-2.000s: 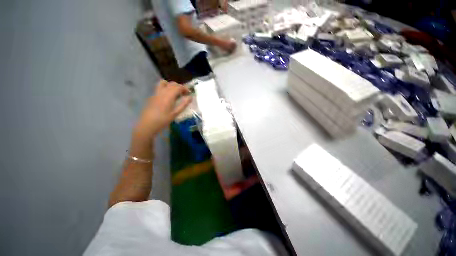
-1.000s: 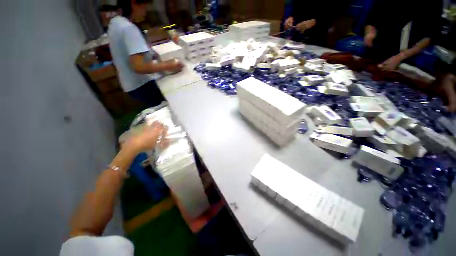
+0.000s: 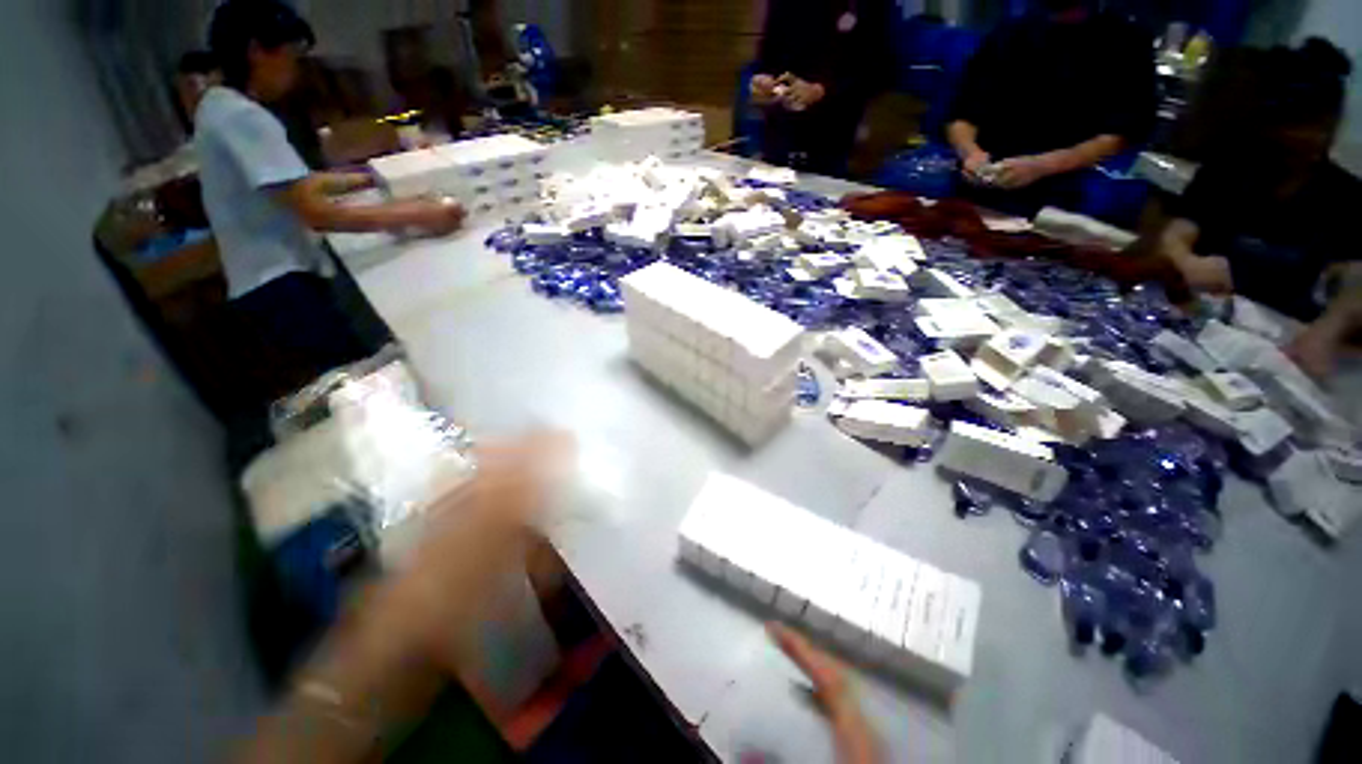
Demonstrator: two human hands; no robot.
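A row of closed white cartons lies on the table near me. Behind it stands a stacked block of white cartons. My left hand is blurred over the table's left edge, left of the row. A pale blur shows at its fingertips; whether it holds something cannot be told. My right hand shows only in part at the bottom, just below the row's front side; its grip is not clear. Plastic-wrapped white packs lie below the table edge at left, partly behind my left arm.
Loose white cartons and blue-violet bottles are heaped across the table. A person in a light shirt works at far left by carton stacks. Several dark-clothed people stand across the table. Another white carton edge shows bottom right.
The view has turned right. My left hand has moved from the wrapped packs below the edge to over the table edge. My right hand has come into view at the bottom.
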